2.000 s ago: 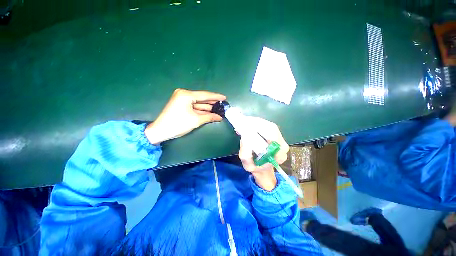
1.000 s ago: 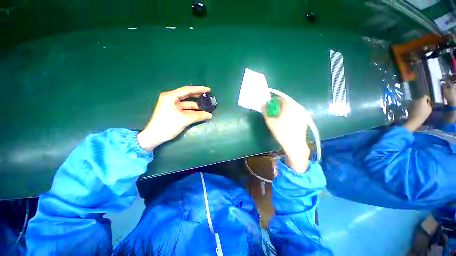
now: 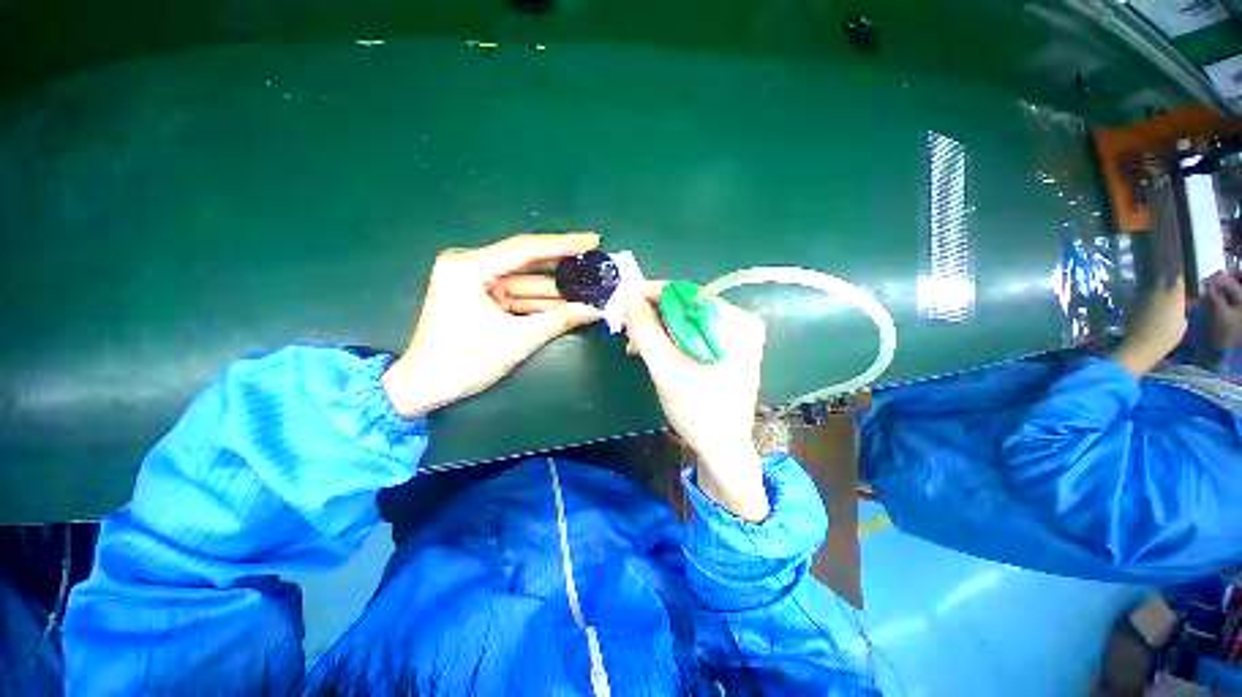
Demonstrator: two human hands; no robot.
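My left hand [image 3: 477, 320] pinches a small round black part [image 3: 588, 278] by its rim between thumb and fingers, above the green surface [image 3: 313, 177]. My right hand [image 3: 715, 381] holds the syringe by its bright green adapter [image 3: 691, 321]; the barrel is mostly hidden by the hand. A pale air hose [image 3: 872, 306] loops right from the adapter. A small crumpled white piece [image 3: 621, 289], seemingly the wipe, is at my right fingertips against the right side of the part.
A patterned black-and-white strip [image 3: 945, 225] lies to the right. Another dark round part [image 3: 860, 30] is at the top. A person in a blue smock [image 3: 1076, 463] works at the right, beside an orange frame [image 3: 1158, 143]. A cardboard box [image 3: 834, 497] stands below the surface edge.
The flat white sheet no longer lies on the surface; white material now shows at my right fingertips. My right hand has moved left to the black part. My left hand still holds it.
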